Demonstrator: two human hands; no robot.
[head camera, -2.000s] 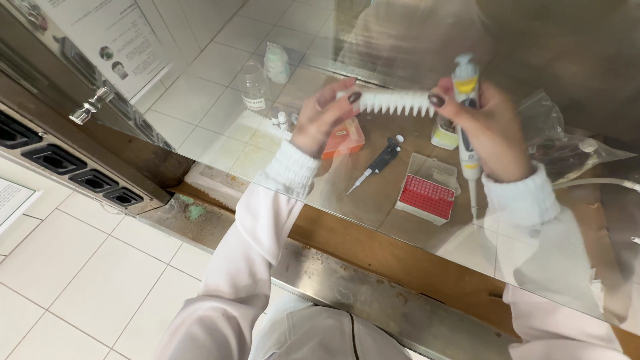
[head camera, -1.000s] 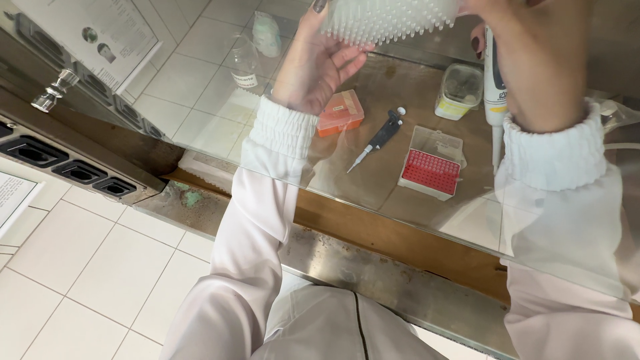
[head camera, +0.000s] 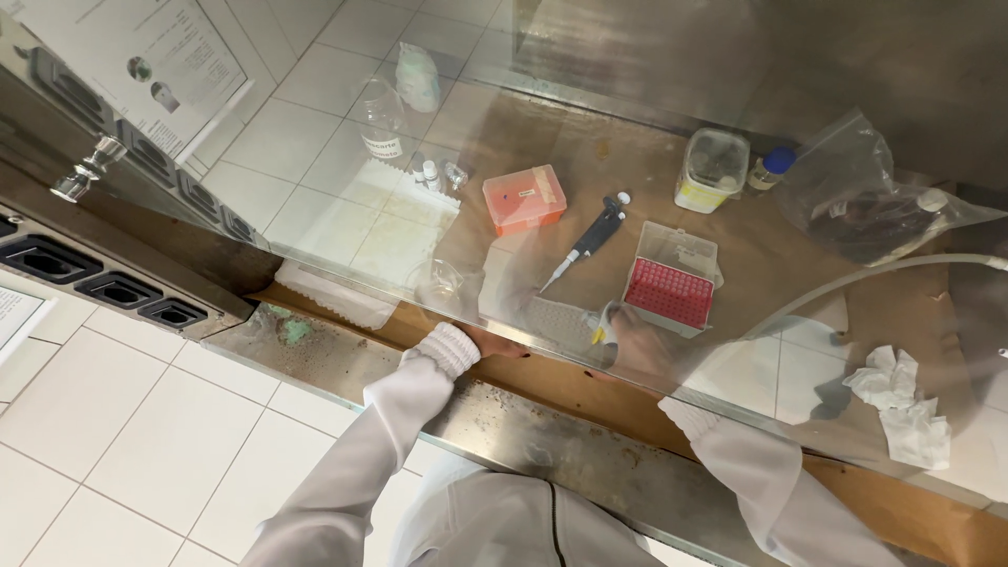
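Behind the glass sash, a clear multi-well plate lies low on the brown paper between my hands. My left hand is at its near left side, partly hidden by the sash edge. My right hand is closed around a white pipette with a yellow part, at the plate's right end. Beyond them rest a dark single-channel micropipette, an orange tip box with its lid on, and an open tip rack with a red insert.
The glass sash's lower edge crosses over both arms. Farther back stand a labelled glass bottle, a square plastic tub and a blue-capped bottle. At right are a plastic bag, a hose and crumpled tissue.
Both hands have come down and toward me from their raised position. The clear plate, held up earlier, now lies on the brown paper. The pipette has stayed with my right hand.
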